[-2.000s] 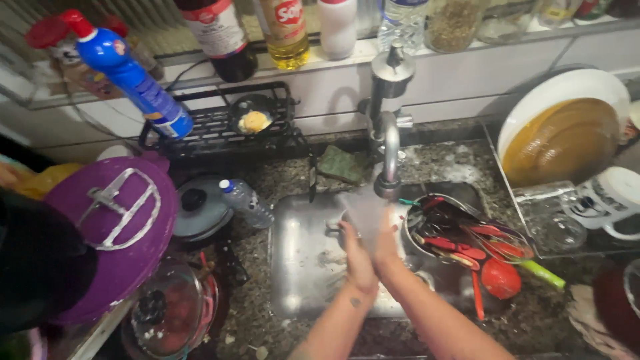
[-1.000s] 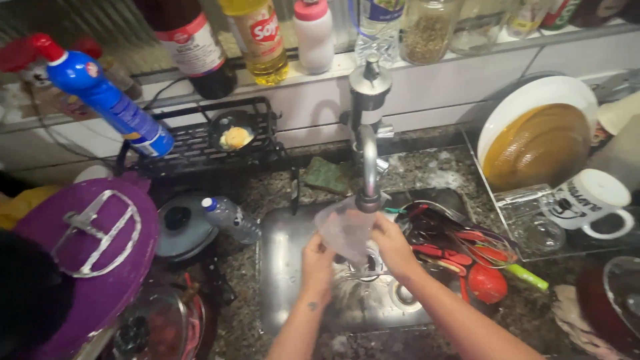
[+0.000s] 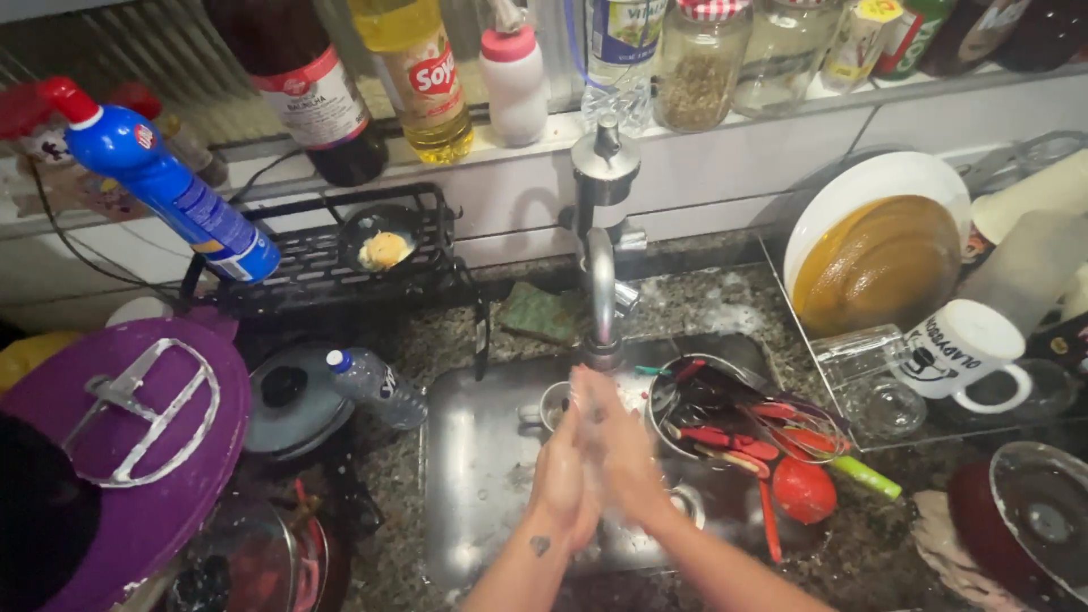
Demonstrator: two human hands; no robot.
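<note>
Under the spout of the metal faucet (image 3: 603,297), my left hand (image 3: 563,480) and my right hand (image 3: 627,467) are pressed palm to palm over the stainless steel sink (image 3: 476,484). Running water and blur cover the fingers, so whether a clear sheet is between them cannot be told. A small white cup (image 3: 554,406) stands in the sink just behind my left hand. To the right of my hands, a metal bowl (image 3: 659,412) holds red-handled utensils and a wire whisk (image 3: 807,433). A red rounded utensil head (image 3: 804,490) lies in front of it.
Left of the sink are a plastic bottle (image 3: 374,387), a lidded pan (image 3: 297,404) and a purple lid (image 3: 183,425) bearing a mixer paddle. A green sponge (image 3: 540,313) lies behind the sink. At right stand a white mug (image 3: 965,353), glasses and a soiled plate (image 3: 884,263).
My hands were apart with a clear, thin plastic piece between them one second ago; now they are together under the spout. The white cup behind them has come into sight.
</note>
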